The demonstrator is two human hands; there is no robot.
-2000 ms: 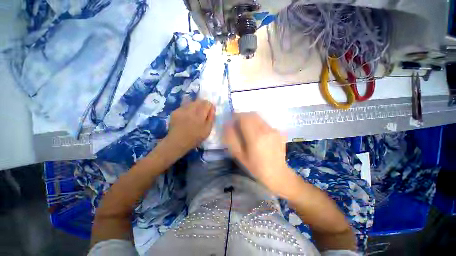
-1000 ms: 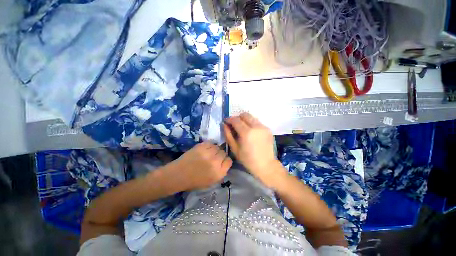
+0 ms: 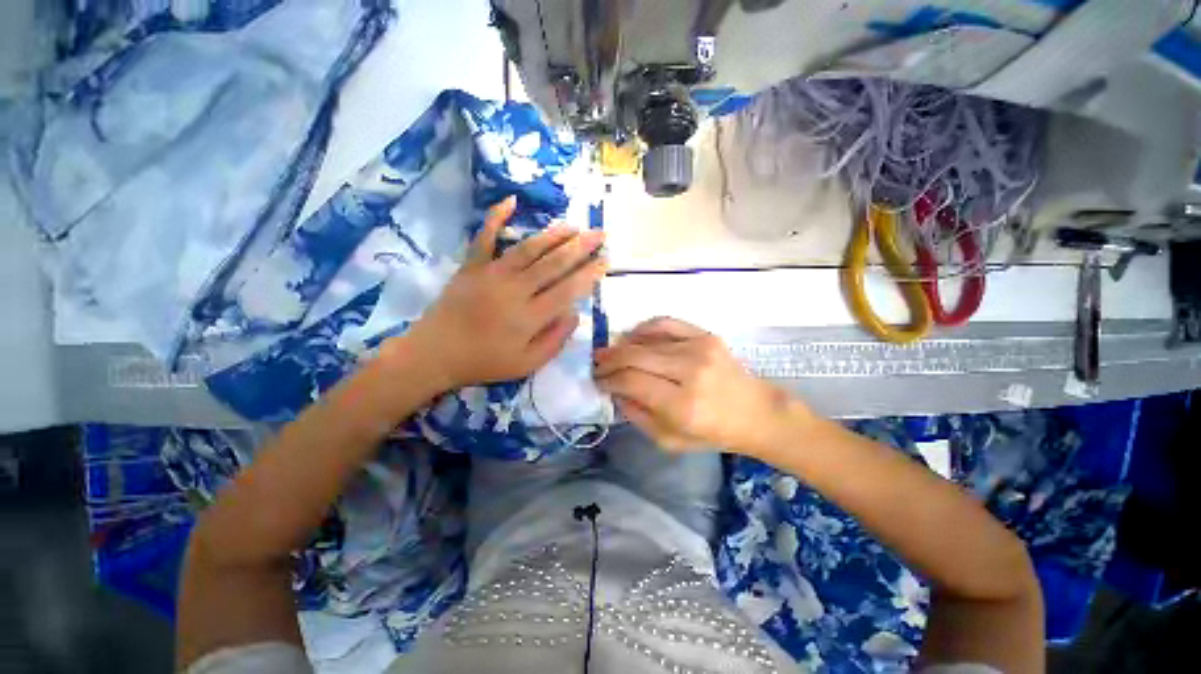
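The blue floral garment piece (image 3: pixel 316 250) lies on the table left of the needle, part printed face up, part pale side up. Its narrow folded blue edge (image 3: pixel 598 310) runs straight down from under the lit presser foot (image 3: pixel 599 138). My left hand (image 3: pixel 520 296) lies on the fabric with fingers spread, fingertips beside the folded edge below the needle. My right hand (image 3: pixel 665 382) pinches the folded edge at the table's front, its fingertips closed on the fabric. A thin pale loop of thread or cord (image 3: pixel 573 435) hangs below my left hand.
The sewing machine head (image 3: pixel 790 46) spans the top. Yellow scissors (image 3: pixel 889 310), red scissors (image 3: pixel 959 283) and a lilac strip heap (image 3: pixel 896 145) lie right. A slim tool (image 3: pixel 1088 316) lies farther right. Pale pieces (image 3: pixel 171 158) lie left. Blue crates (image 3: pixel 1080 527) with floral fabric stand below.
My left hand has moved up from the table's front edge and now lies spread on the fabric. My right hand is slightly lower, at the folded edge. The view has shifted, showing more of the machine head.
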